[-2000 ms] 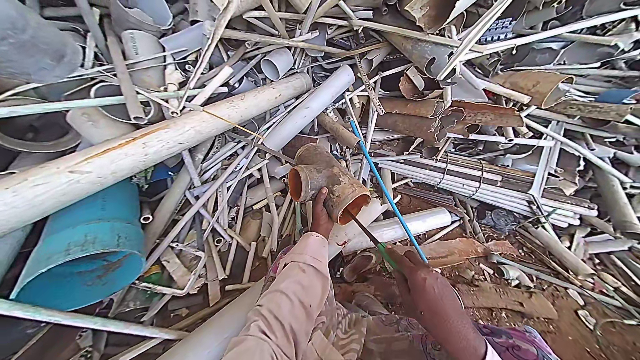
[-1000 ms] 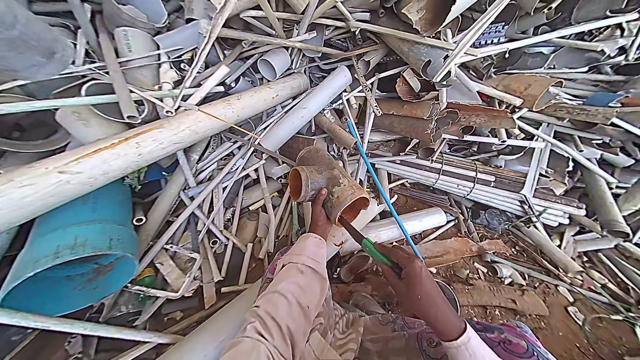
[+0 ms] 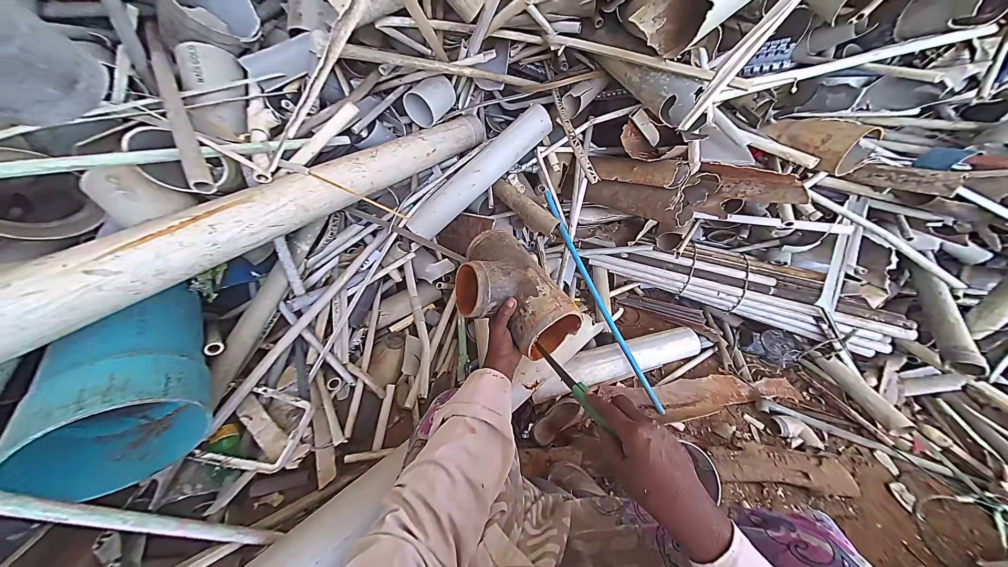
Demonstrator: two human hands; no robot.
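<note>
Near the middle of the view, a stained plastic pipe tee fitting (image 3: 516,287) is gripped from its lower left side by my left hand (image 3: 502,342). Its side branch points left and another open end faces down toward me. My right hand (image 3: 638,449) is closed around the green handle of a long, dark, narrow tool (image 3: 579,387); whether it is a knife or a screwdriver I cannot tell. The tool's tip reaches into the lower opening of the fitting and is hidden there. A thin blue pipe (image 3: 602,307) lies just right of the fitting.
A long whitish pipe (image 3: 236,228) crosses the left side above a wide blue pipe (image 3: 118,386). A grey pipe (image 3: 484,169) lies beyond the fitting. Tied thin white pipes (image 3: 756,295) and broken pipe pieces (image 3: 701,185) fill the right. Brown soil shows at lower right.
My right hand and the tool have shifted slightly, with the tool's tip staying at the fitting's lower opening. My left hand keeps hold of the fitting in about the same place.
</note>
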